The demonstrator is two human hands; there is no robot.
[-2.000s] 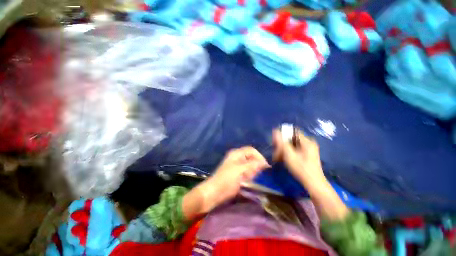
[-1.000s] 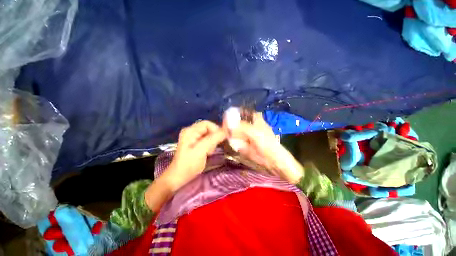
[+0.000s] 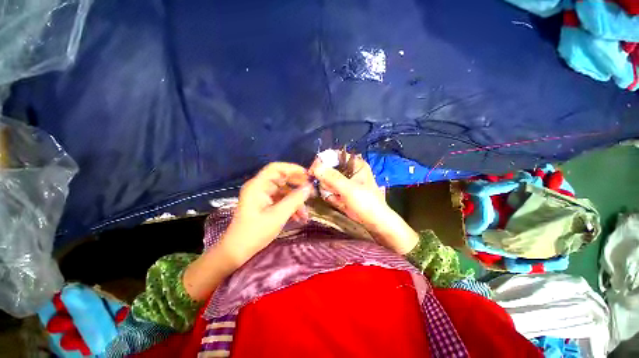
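Observation:
My left hand (image 3: 265, 206) and my right hand (image 3: 357, 196) meet at the table's near edge, in front of my apron. The thumb and fingers of both hands are bent together, with the fingertips almost touching. A white wrap (image 3: 327, 159) is on a finger of my right hand. A small dark shape shows among the right fingers. A very thin pale line rises by the fingertips. Any needle is too small to make out, and no plush is in my hands.
Dark-blue cloth (image 3: 245, 91) covers the table. Red thread (image 3: 518, 143) lies near its edge. Clear plastic (image 3: 31, 210) is at left. Plush gift boxes lie at lower left (image 3: 87, 318), upper right (image 3: 595, 49) and in the carton (image 3: 459, 213) at right.
The view has tilted down from the far plush toys to my lap. My hands, apart two seconds ago, have come together. My left fingers have opened slightly since one second ago.

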